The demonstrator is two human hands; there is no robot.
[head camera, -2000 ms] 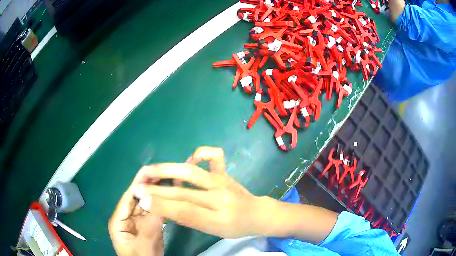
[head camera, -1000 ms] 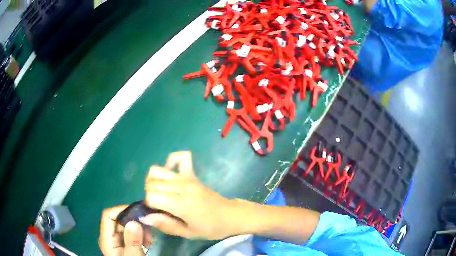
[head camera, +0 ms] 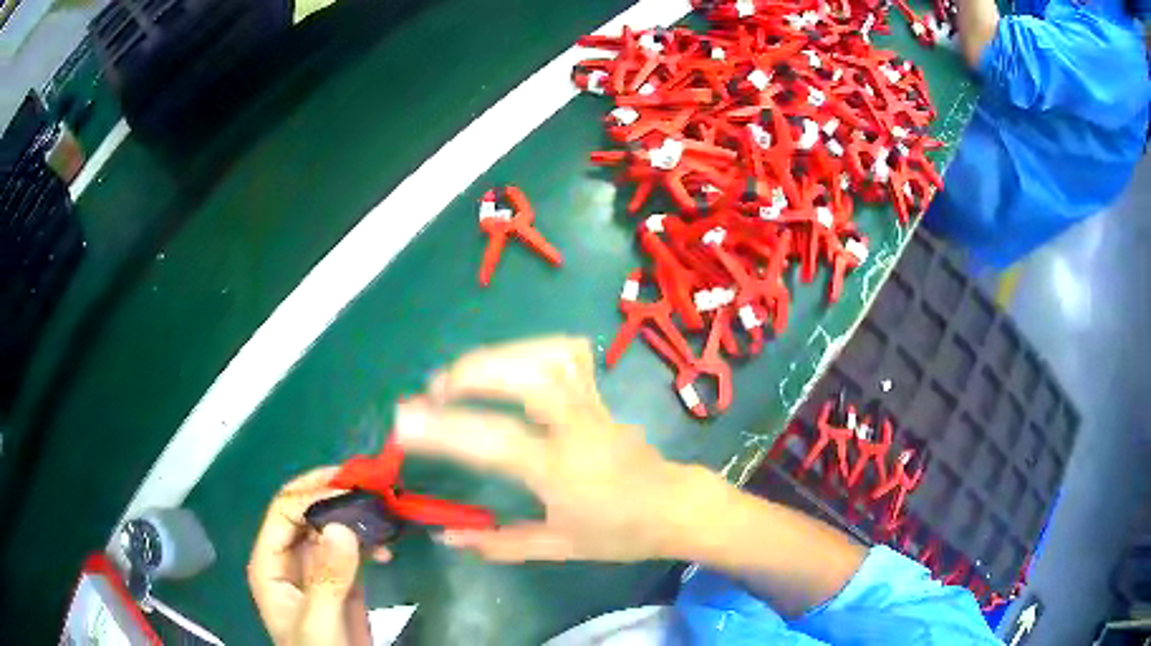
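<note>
My left hand (head camera: 303, 562), at the lower left, holds a small black unit (head camera: 356, 515) between thumb and fingers. A red spring clamp (head camera: 436, 509) has its jaw end at the unit, and one handle points right. My right hand (head camera: 543, 448) is blurred, with its fingers and thumb spread around the clamp's handles. I cannot tell if it grips them. Another red clamp (head camera: 511, 235) lies alone on the green bench, left of a large heap of red clamps (head camera: 770, 164) with whitish labels.
A whitish bottle (head camera: 177, 543) with a metallic top and a red-edged container (head camera: 104, 606) stand lower left. A white rail (head camera: 303, 265) curves across the bench. A black grid tray (head camera: 972, 379) holding red clamps is at the right. A person in a blue smock (head camera: 1048, 126) is upper right.
A red clamp is now at the black unit between my hands. My right hand has moved off the unit and spread. A lone clamp now lies left of the heap.
</note>
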